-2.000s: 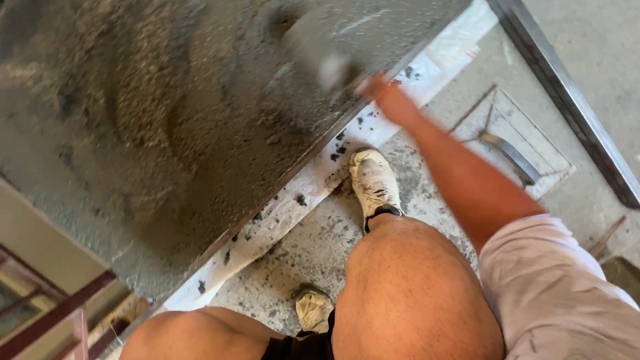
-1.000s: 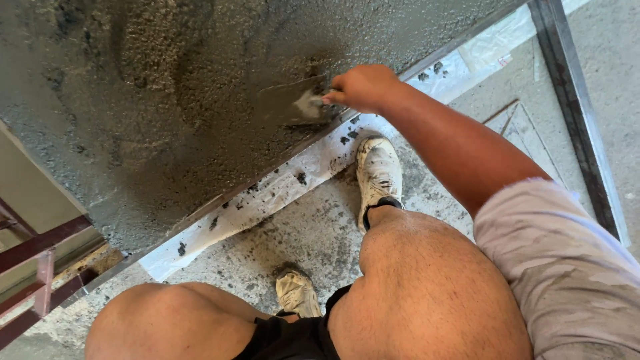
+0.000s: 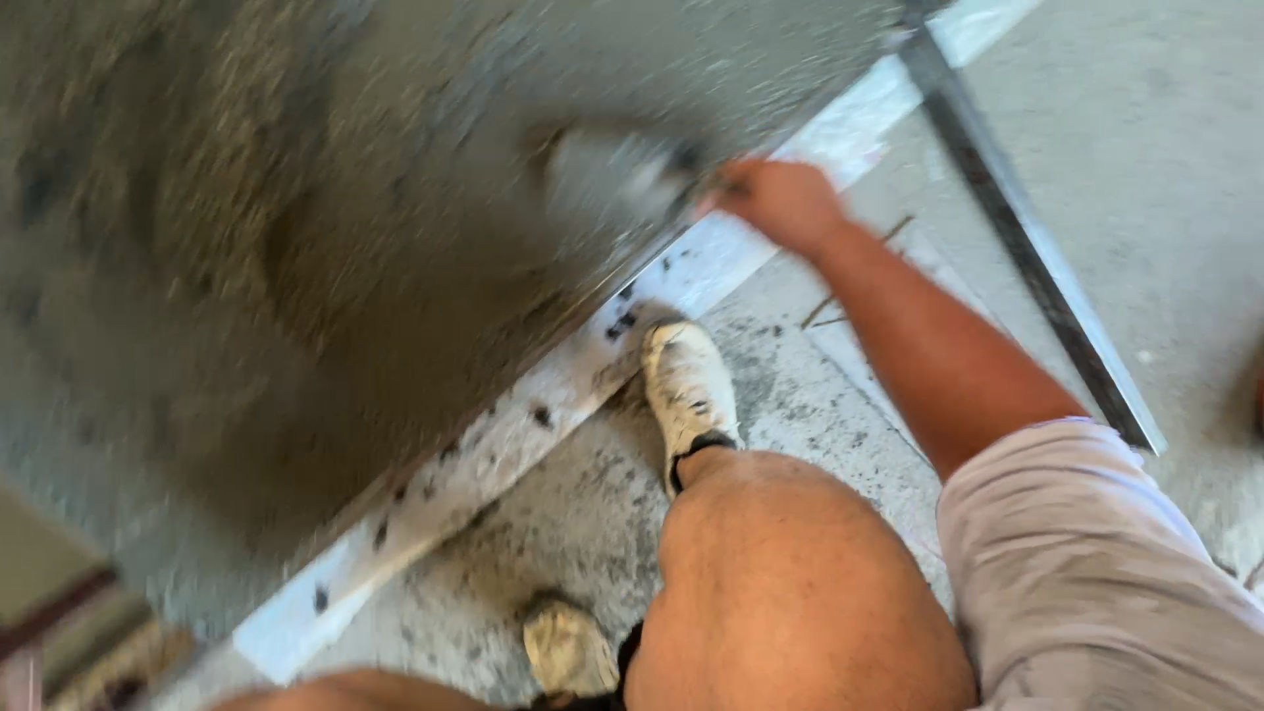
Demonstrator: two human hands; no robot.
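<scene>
My right hand (image 3: 780,202) is closed around the handle of a trowel (image 3: 612,178), whose blurred metal blade lies on wet grey mortar (image 3: 346,247). The blade is close to the mortar's straight edge, and the hand is over that edge. Motion blur hides the exact outline of the trowel. Along the edge runs a strip of whitish plastic sheeting (image 3: 553,395), spotted with dark mortar crumbs. My left hand is out of the picture.
My worn pale shoes (image 3: 688,385) stand on the spattered concrete floor (image 3: 583,513), one close to the sheeting. A long metal straightedge (image 3: 1027,237) lies at the right. Dark red metal bars (image 3: 59,612) show at the lower left.
My right hand and the trowel have moved up and to the right along the mortar's edge since one second ago. The hand keeps its hold on the trowel.
</scene>
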